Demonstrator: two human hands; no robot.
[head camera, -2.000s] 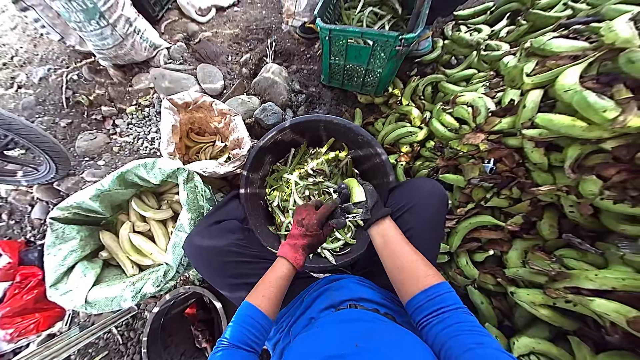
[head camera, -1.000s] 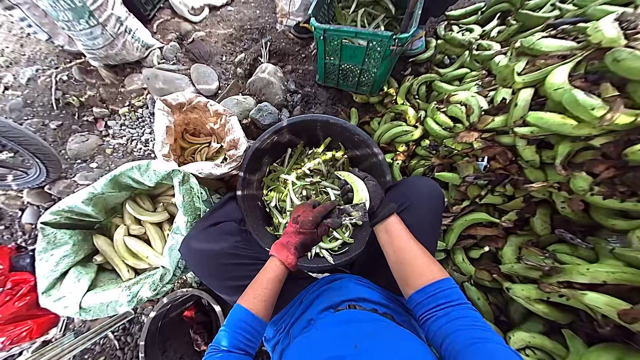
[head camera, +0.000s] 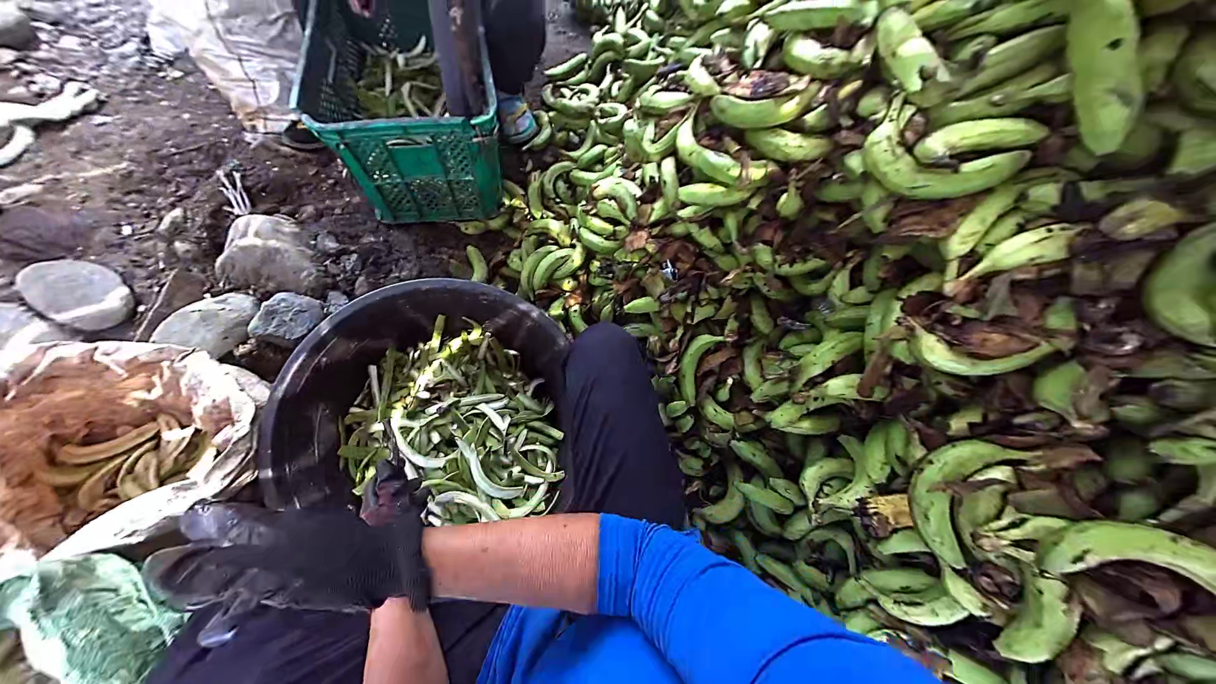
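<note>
My right hand (head camera: 285, 560), in a black glove, reaches across my left wrist to the left, its fingers apart and blurred, with nothing seen in it. It is near the rim of the black tub (head camera: 313, 361) and the green woven sack (head camera: 90, 617). My left hand (head camera: 388, 496), in a dark red glove, is mostly hidden behind the right one, at the tub's near side. A dark, thin thing shows at its fingers; I cannot tell whether it grips it. Green plantain peels (head camera: 484, 427) lie in the tub between my legs.
A large heap of green plantains (head camera: 807, 380) and dry leaves covers the right side. Beyond the tub stand a green plastic crate (head camera: 418, 176) with peels and a person's leg (head camera: 513, 47). At left are stones (head camera: 76, 294) and a white sack (head camera: 223, 408) holding peeled plantains.
My right hand has moved from over the tub to its left side, crossing my left wrist. The partly peeled plantain it held no longer shows. The view has turned to the right.
</note>
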